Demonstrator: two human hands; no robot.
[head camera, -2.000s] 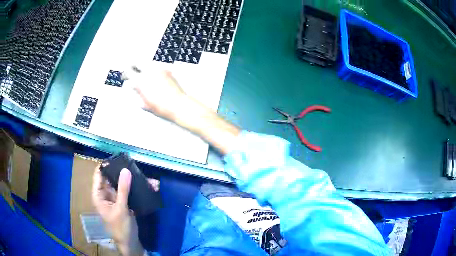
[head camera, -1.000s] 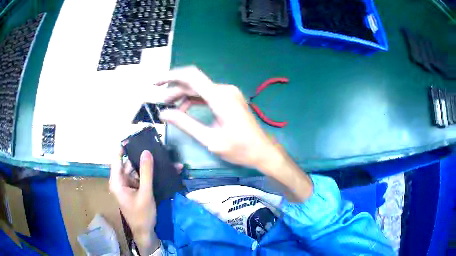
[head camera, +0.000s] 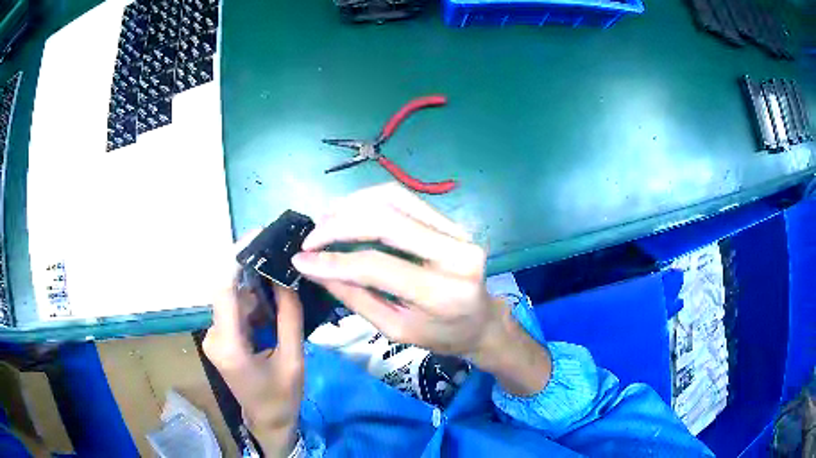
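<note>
My left hand (head camera: 255, 362) is raised over the bench's front edge, thumb and fingers around a dark housing, mostly hidden by my hands. A black label-like piece (head camera: 276, 249) with white marks lies at the housing's upper end. My right hand (head camera: 407, 268) pinches this piece by its right side; whether it is stuck down cannot be told. The white sheet (head camera: 116, 215) on the left of the bench bears rows of black labels (head camera: 161, 67) at its top and a small marked strip near its lower left corner.
Red-handled pliers (head camera: 369, 150) lie open on the green bench (head camera: 555, 116). A blue parts bin (head camera: 541, 12) and dark housings (head camera: 380, 9) are cut off at the top. Dark bars (head camera: 777, 112) lie far right. Blue boxes and a brown carton (head camera: 148, 367) are below the bench edge.
The view has shifted right. My right hand has gone from the label sheet to the housing in my left hand, bringing a black marked piece. The single label on the sheet is gone.
</note>
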